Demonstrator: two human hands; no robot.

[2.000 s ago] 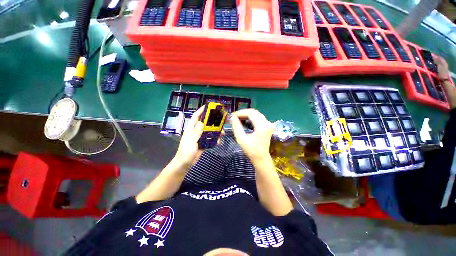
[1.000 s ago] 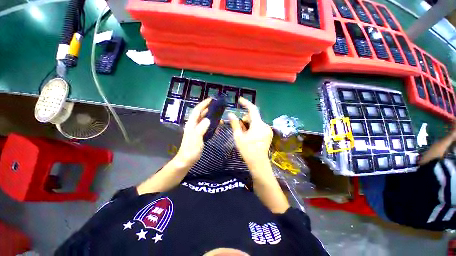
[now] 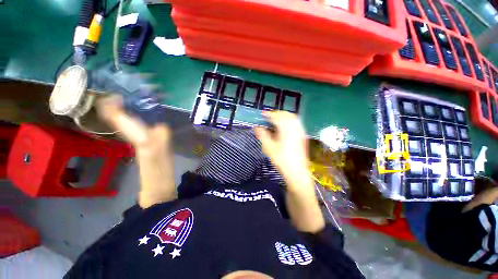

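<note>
My left hand (image 3: 128,122) is heavily blurred, out to the left near the bench edge. A dark blurred shape, which looks like the keypad phone (image 3: 144,104), is at its fingers; its face cannot be read. My right hand (image 3: 284,139) is at the bench edge, right of the lens tray, thumb and forefinger close together. A small dark spot shows between them; I cannot tell if it is a held thing. The clear lens tray (image 3: 240,100) lies flat with black-framed windows, five in the back row and fewer in front.
Stacked red-orange phone trays (image 3: 273,43) stand behind. Stacked lens trays (image 3: 431,147) with a yellow liner (image 3: 394,155) lie right. A lone phone (image 3: 135,42), black hose (image 3: 86,22) and beige oval head (image 3: 69,91) are left. Clear film (image 3: 333,137) lies at the edge. Another person's arm shows right.
My left hand has swung left with the dark shape, away from my right hand. My right hand stays near the tray. The view has shifted, and front-row windows nearest my right hand no longer show.
</note>
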